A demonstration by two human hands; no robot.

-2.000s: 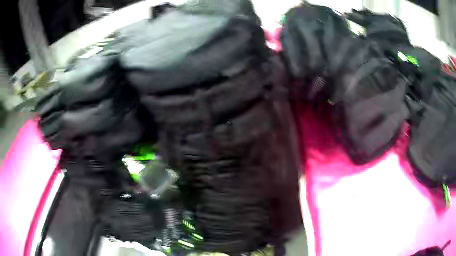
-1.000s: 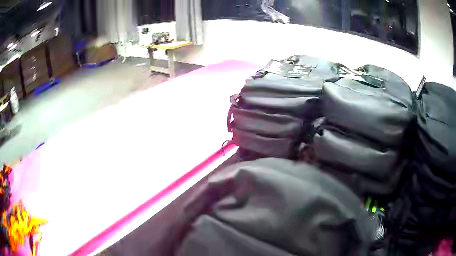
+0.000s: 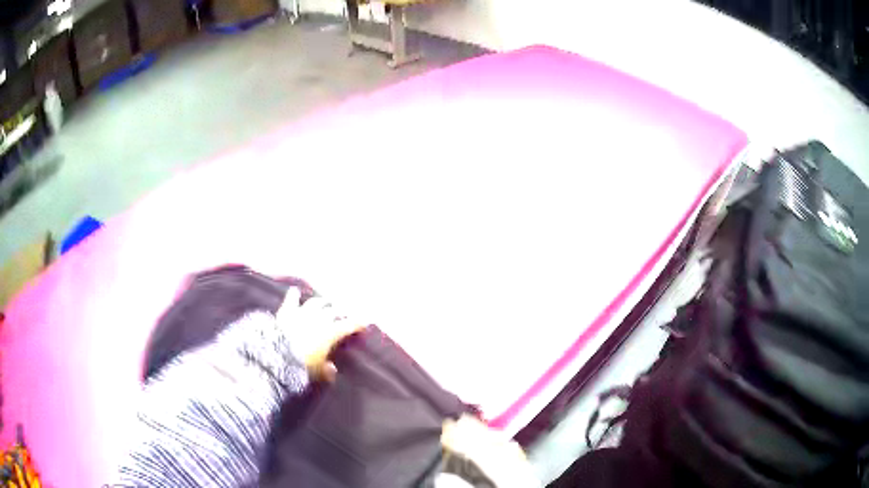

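A dark backpack lies at the near edge of the pink table, bottom centre. My left hand, below a grey and white striped sleeve, holds it at its upper part. More dark fabric shows beyond the sleeve; whether it is the same bag I cannot tell. My right hand, overexposed and cut by the bottom edge, grips the bag's right side. The fingers of both hands are blurred.
The pink table stretches ahead, its right edge running diagonally. Stacked black backpacks stand beyond that edge at the right, with tags on top. An orange object is at the lower left corner. A small wooden table stands far back.
The view has turned down and left, so the backpack stacks now sit at the right. Both hands and a dark bag have come into view at the bottom.
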